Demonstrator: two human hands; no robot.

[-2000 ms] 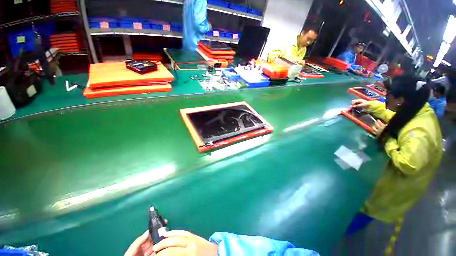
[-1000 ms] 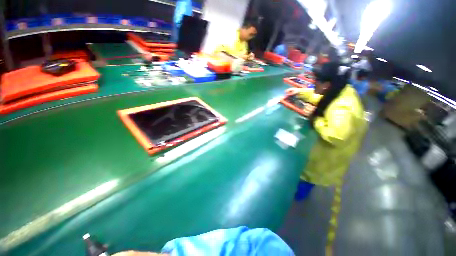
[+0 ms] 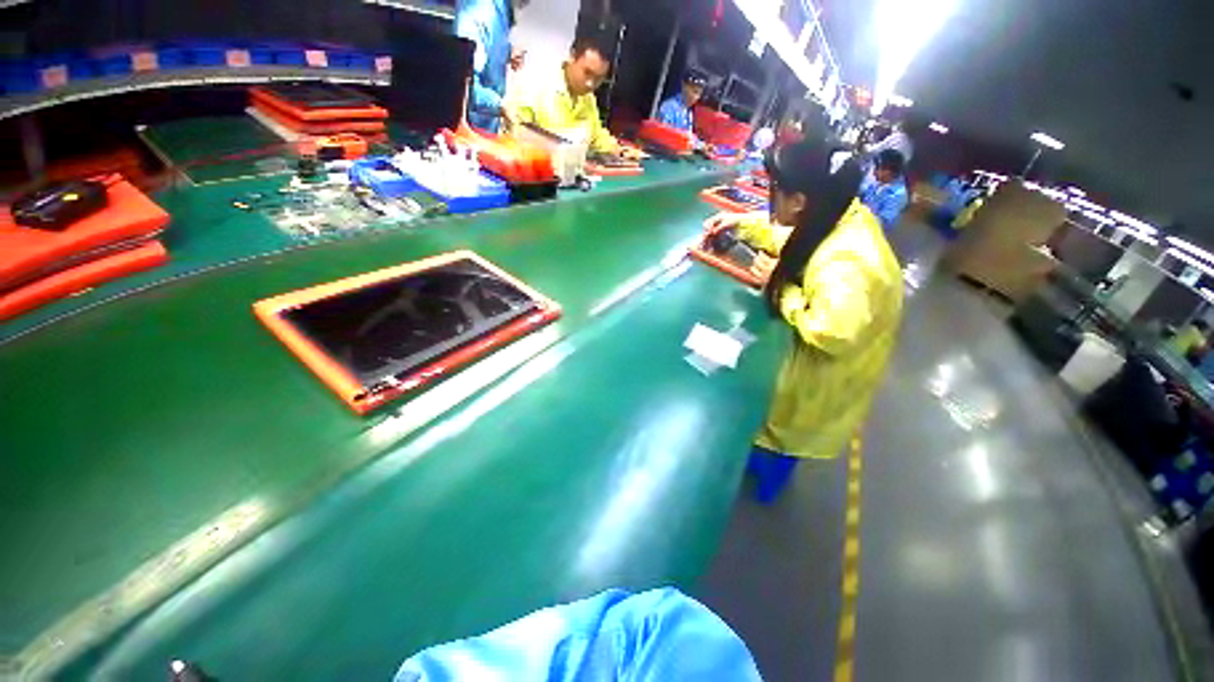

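The display panel [image 3: 413, 317], glossy black with streaky film or reflections, lies flat in an orange foam tray [image 3: 296, 349] on the green bench. The dark tip of the electric screwdriver [image 3: 184, 670] just shows at the bottom left edge; the rest is cut off. Neither of my hands is visible. A blue sleeve of mine crosses the bottom edge, its hand out of the picture.
Stacked orange trays [image 3: 93, 240] bear a black object at the left. Blue bins [image 3: 473, 197] and small loose parts [image 3: 320, 207] lie at the back. A white sheet [image 3: 714, 346] lies on the bench. A person in yellow [image 3: 839, 320] works at right; others stand beyond.
The view has swung to the right, so the panel and back items sit further left. The hands seen earlier around the screwdriver have left the picture, and only the tool's tip remains.
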